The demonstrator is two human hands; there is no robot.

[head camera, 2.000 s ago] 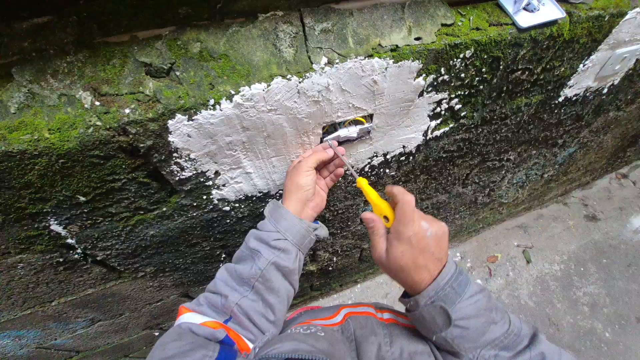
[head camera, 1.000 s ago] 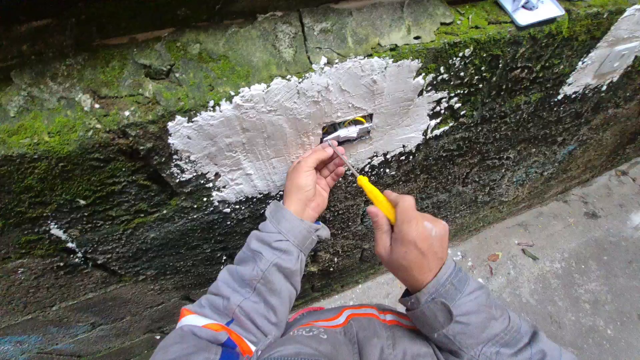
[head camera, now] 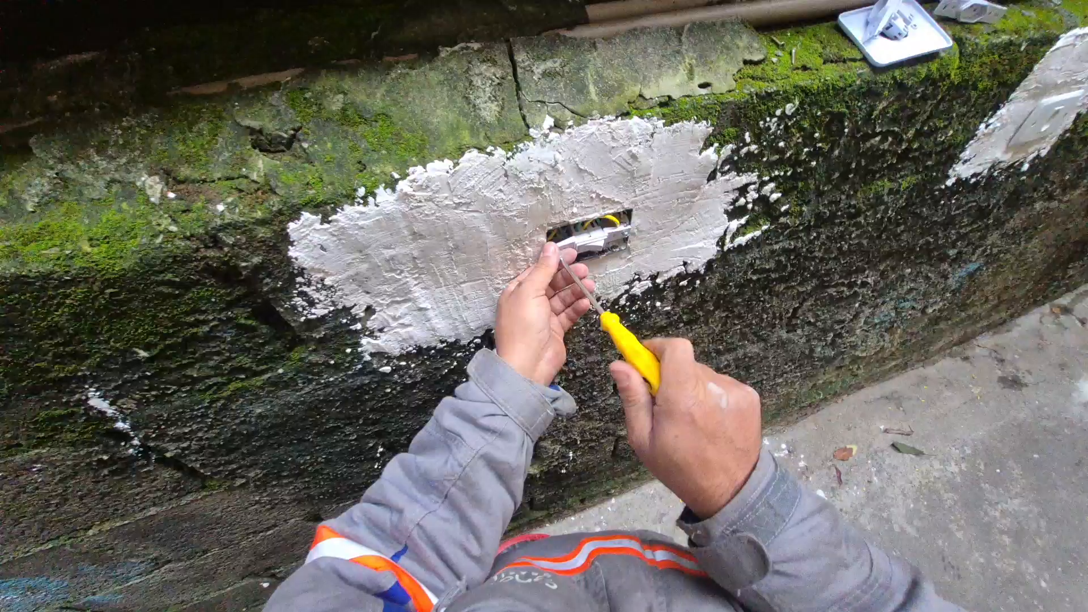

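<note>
A rectangular opening (head camera: pixel 630 219) in white plaster (head camera: pixel 442 246) on a mossy wall holds a yellow wire (head camera: pixel 605 220) and a white electrical fitting (head camera: pixel 597 240), which sits in its lower part. My left hand (head camera: pixel 544 314) has its thumb and a finger at the fitting's left end, steadying it and the tip of the screwdriver. The yellow handle of the screwdriver (head camera: pixel 627 344) is gripped in my right hand (head camera: pixel 697 416), and its shaft slants up left to my left fingertips. What the tip bears on is hidden by the fingers.
On the wall's top at the upper right lie a white plastic cover plate (head camera: pixel 914 51) with a fitting on it and another white piece (head camera: pixel 969 10). A second plaster patch (head camera: pixel 1024 110) is at the right. Concrete ground (head camera: pixel 960 476) with scattered leaves runs along the wall's foot.
</note>
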